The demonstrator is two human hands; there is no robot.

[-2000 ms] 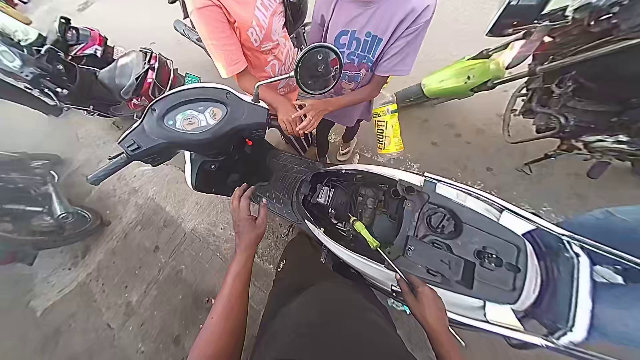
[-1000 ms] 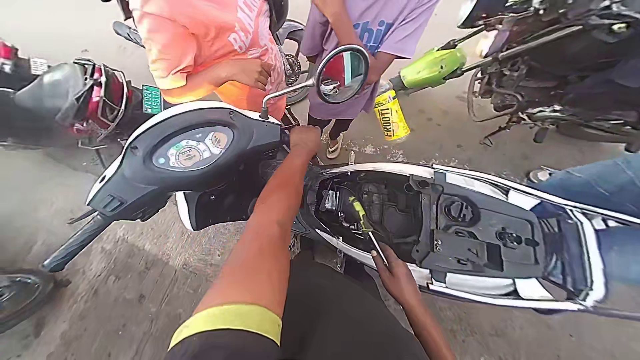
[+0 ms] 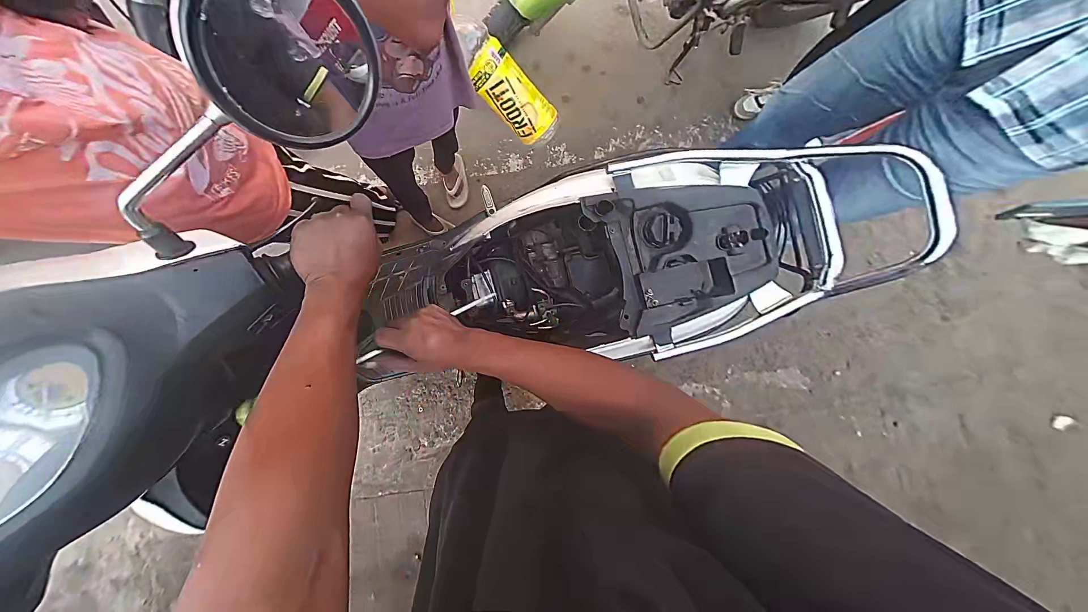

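My left hand (image 3: 336, 242) is closed around the scooter's handlebar grip, beside the front cowl (image 3: 170, 340). Lower and to the right, my right hand (image 3: 429, 338) is over the rear of the footboard (image 3: 399, 293), its fingers curled on a slim metal tool (image 3: 473, 305). The tool's shaft points toward the open engine bay (image 3: 552, 263); its other end is mostly hidden by the hand. Wiring, hoses and a metal part show inside the bay. Behind it lie the black fuel cap (image 3: 667, 226) and the bare under-seat panel (image 3: 722, 200).
A round mirror (image 3: 276, 68) rises at upper left, near a person in an orange shirt (image 3: 127, 127). Another person in a purple shirt (image 3: 416, 106) stands beyond the scooter, by a yellow-labelled bottle (image 3: 514, 92). A person in jeans (image 3: 858, 93) is near the rear grab rail (image 3: 939, 204).
My left hand went from above the footboard to the handlebar grip. My right hand has left the engine bay's side for the footboard. The green handle seen earlier is out of sight. The view has shifted closer.
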